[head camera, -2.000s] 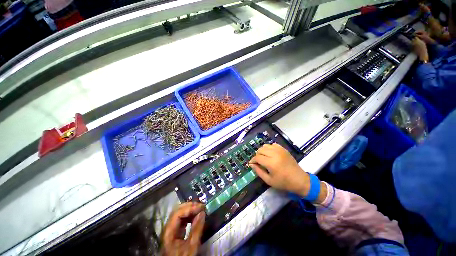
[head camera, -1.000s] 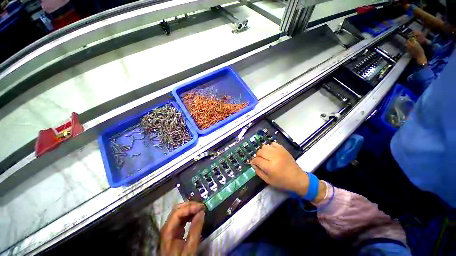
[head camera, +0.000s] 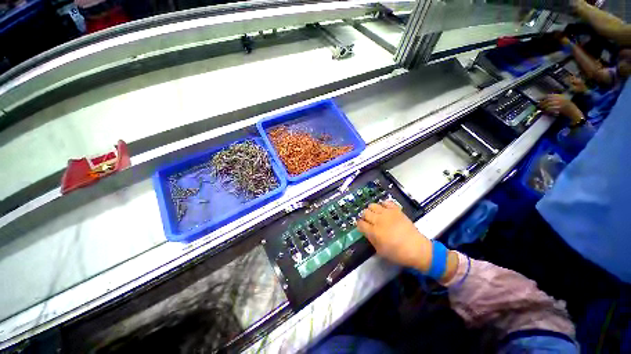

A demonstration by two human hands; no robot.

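Observation:
My right hand (head camera: 393,234), with a blue band on the wrist, rests over the right part of the green circuit board panel (head camera: 331,254). Its fingers are bent down onto the board; whether they hold a part is hidden. The panel lies in a black carrier (head camera: 302,287) on the conveyor rails. My left hand is not in view. Beyond the carrier, silver leaded components (head camera: 245,168) lie in the left blue tray (head camera: 207,227), and orange ones (head camera: 301,151) lie in the right blue tray (head camera: 357,146).
A small red tray (head camera: 95,168) stands left of the blue trays. Another carrier (head camera: 513,106) is farther along the line. A person in blue (head camera: 588,200) is at the right, beside a large blue tote (head camera: 531,173). Other hands work at the upper right.
My left hand has left the carrier's left end and gone out of the picture. My right hand remains at the board's right part. The camera view has shifted slightly.

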